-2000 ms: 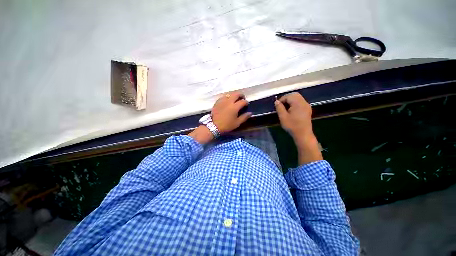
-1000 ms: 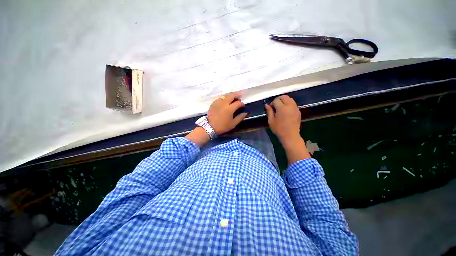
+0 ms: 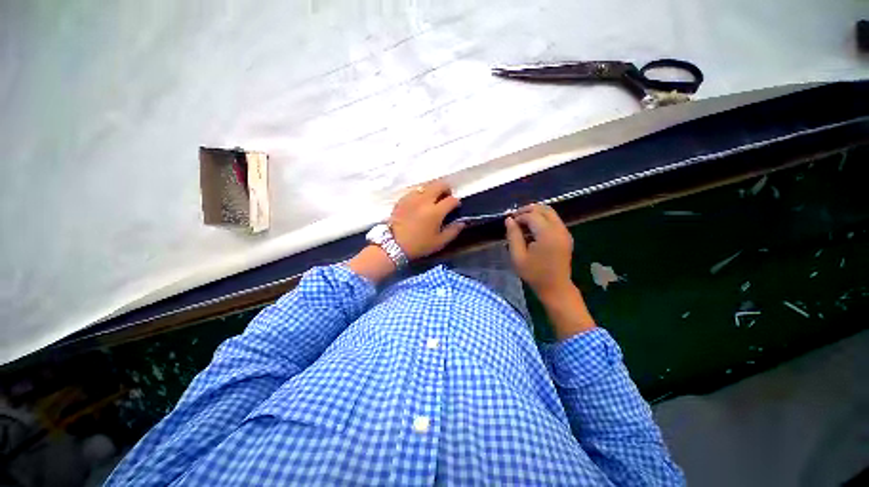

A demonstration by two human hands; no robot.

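The dark under-layer (image 3: 657, 157) shows as a blue-black strip along the near table edge, with a pale line along its border. The white top sheet (image 3: 314, 114) lies turned back beyond it. My left hand (image 3: 420, 224), with a watch at the wrist, rests on the strip and the sheet's edge, its thumb and fingers bent at the dark fabric. My right hand (image 3: 541, 245) has its thumb and fingertips together at the strip's pale border. A tiny pale speck shows at those fingertips; I cannot tell whether it is a pin.
The open pin box (image 3: 229, 190) stands on the sheet at the left, speckled inside with a red part. Black shears (image 3: 610, 72) lie at the upper right. A black block (image 3: 862, 36) shows at the right rim. The dark green floor (image 3: 667, 285) below has pale scraps.
My right fingertips have come down from above the dark strip to its pale border. My left hand stays on the fabric. The view has shifted slightly, and the black block now shows.
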